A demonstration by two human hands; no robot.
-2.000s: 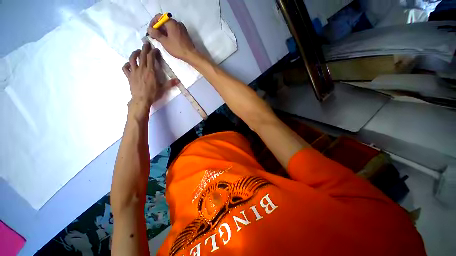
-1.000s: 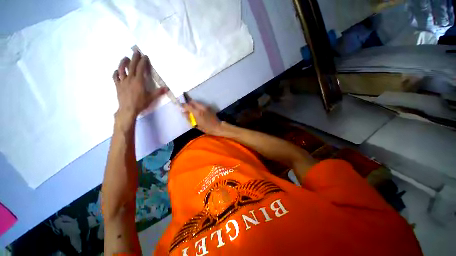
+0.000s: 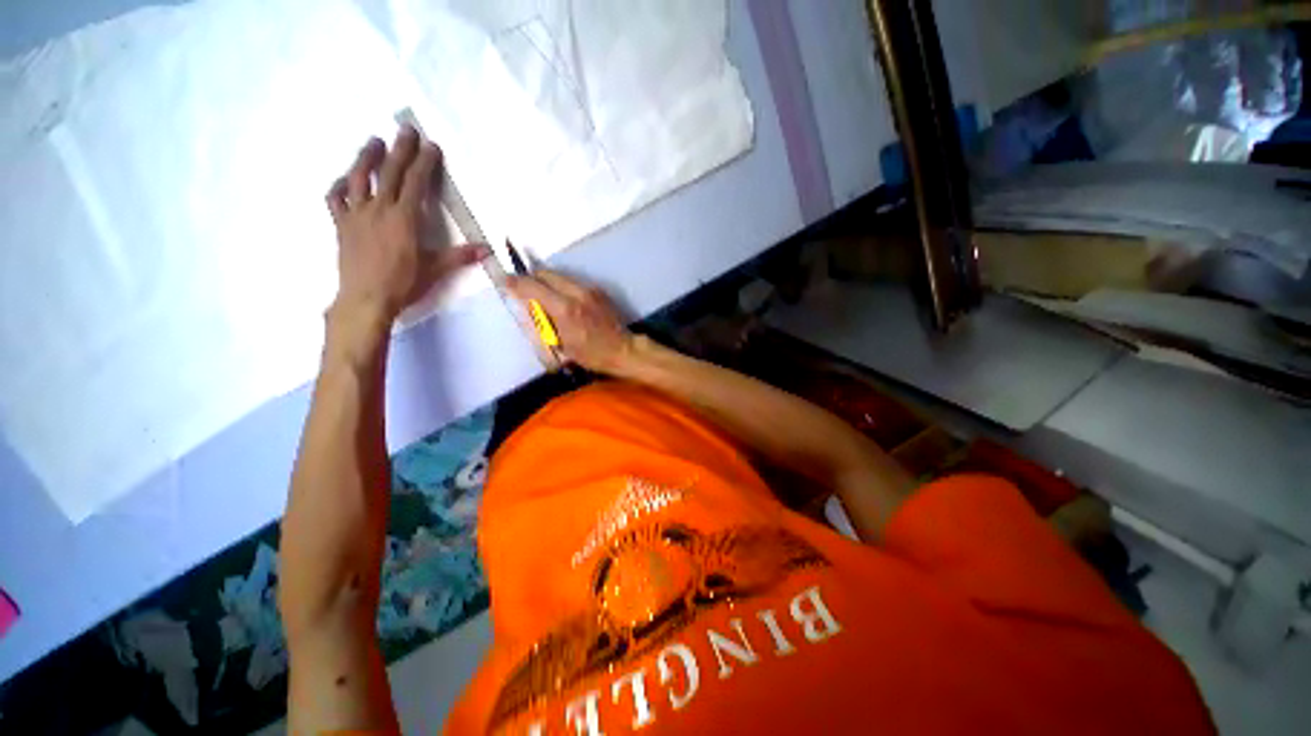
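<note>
A large white sheet [image 3: 187, 288] lies on the table. A narrow pale tape measure [image 3: 460, 212] runs slantwise over it towards the table's near edge. My left hand [image 3: 381, 230] lies palm down on the sheet with fingers spread, fingertips by the tape's far end and thumb on the tape, not gripped round it. My right hand [image 3: 582, 324] is at the tape's near part by the sheet's edge, holding a yellow pen [image 3: 542, 322] with a black end. The fingers partly hide the tape there. Thin drawn lines show on the sheet's right part.
The pale table [image 3: 690, 252] has a purplish stripe on its right. A dark shiny post [image 3: 927, 173] stands beyond it. Stacked sheets [image 3: 1136, 209] lie at the right. Blue-green scraps [image 3: 431, 489] lie below the table edge. A bit of pink cloth [image 3: 7, 614] shows at the left.
My right hand with the pen has come from the tape's far end down to its near part, where it stays. My left hand keeps its place on the sheet. The view has shifted slightly.
</note>
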